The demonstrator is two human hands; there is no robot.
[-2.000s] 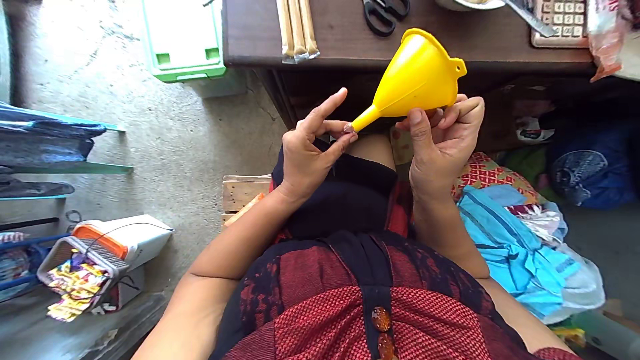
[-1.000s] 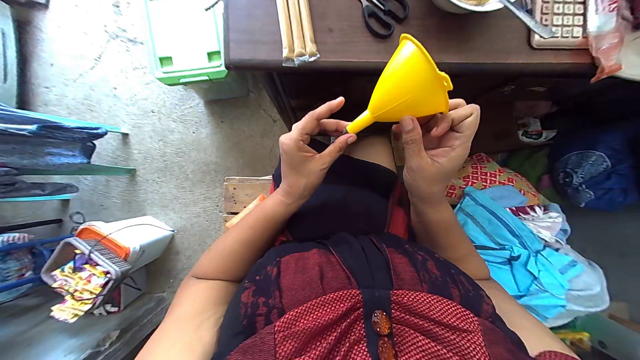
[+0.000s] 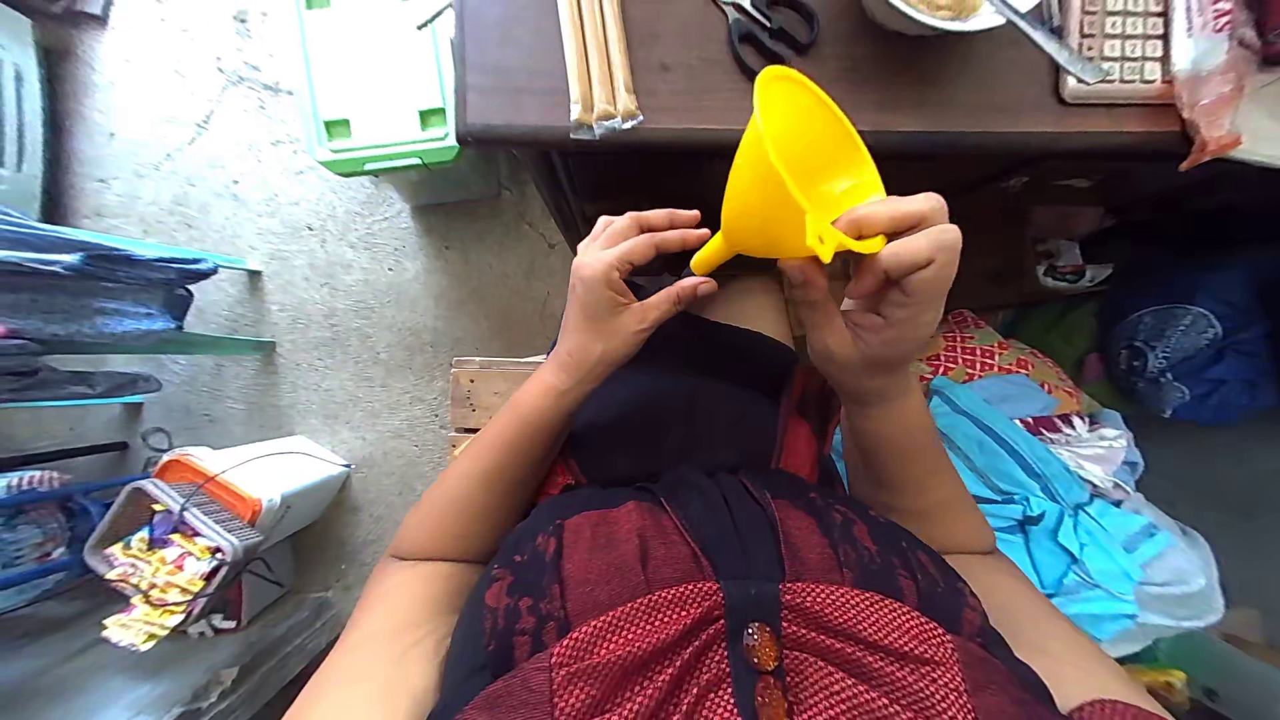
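A yellow plastic funnel (image 3: 775,180) is held above my lap, its wide mouth tilted up and to the right and its spout pointing down to the left. My right hand (image 3: 880,285) grips it by the rim near the small hanging tab. Beside the spout tip, my left hand (image 3: 640,275) has its fingers apart; the tip lies between thumb and fingers, and whether they touch it I cannot tell. On the brown table beyond lie black-handled scissors (image 3: 765,35) and several slim, tan-filled clear tubes (image 3: 602,65).
On the brown table (image 3: 680,100) a white bowl (image 3: 900,18) with a metal utensil stands near a calculator (image 3: 1115,60). A green-edged white box (image 3: 380,90) is at the left. Blue plastic bags (image 3: 1040,510) lie at the right, a basket of packets (image 3: 235,535) at lower left.
The funnel has turned in my right hand, so that its mouth and rim tab now face more toward me. My left fingers have opened around the spout tip, where they pinched it before.
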